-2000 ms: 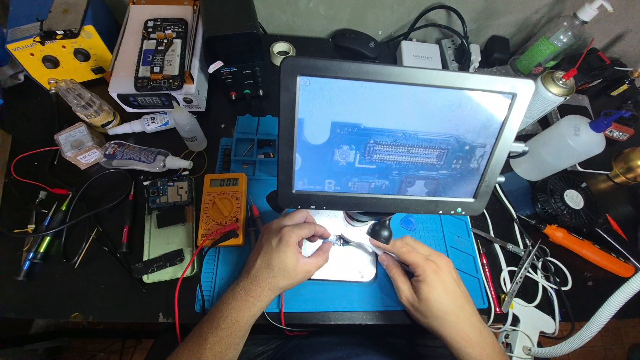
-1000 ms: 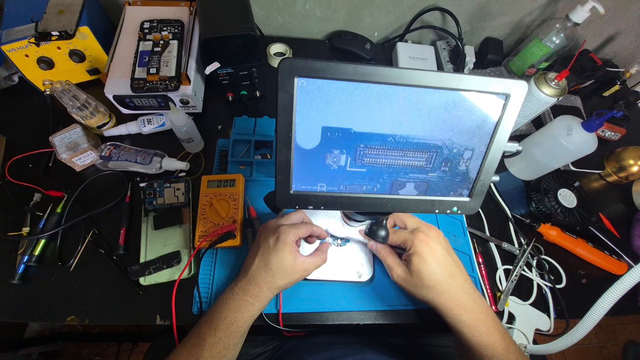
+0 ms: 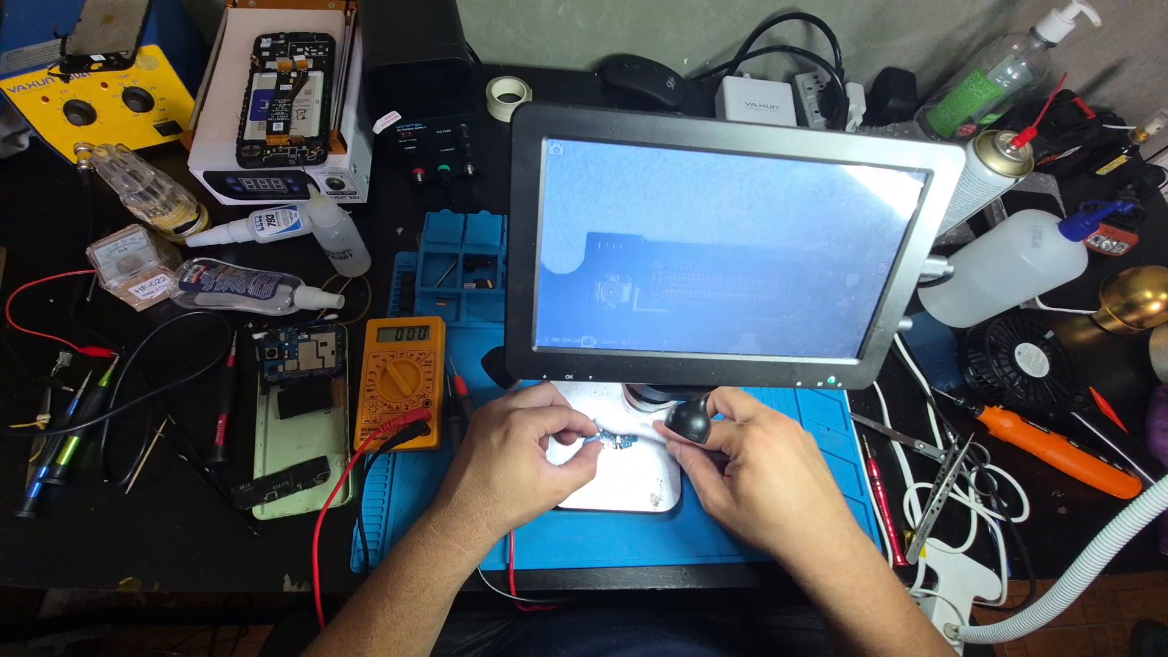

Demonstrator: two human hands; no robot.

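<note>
My left hand (image 3: 525, 452) pinches the left end of a small blue circuit board (image 3: 613, 440) between thumb and fingertips, just above the pale metal base (image 3: 630, 484) of a digital microscope. My right hand (image 3: 748, 461) is at the base's right side, its fingers by the round black knob (image 3: 688, 421); something thin and pale may lie between its fingertips, but I cannot tell what. Above both hands, the microscope's monitor (image 3: 721, 251) shows a dim, blurred blue view of a board with a connector. The lens is mostly hidden behind the monitor's lower edge.
A blue silicone mat (image 3: 584, 552) lies under the microscope. Left of it are an orange multimeter (image 3: 400, 383) with red and black leads and a phone frame (image 3: 301, 429). Tweezers (image 3: 940, 493), a red screwdriver (image 3: 887, 511) and white cables lie on the right, near an orange-handled tool (image 3: 1058, 447).
The monitor's picture has gone from a sharp connector to a dim, blurred one, placed lower on the screen. Both hands stay at the microscope base, the left still on the board.
</note>
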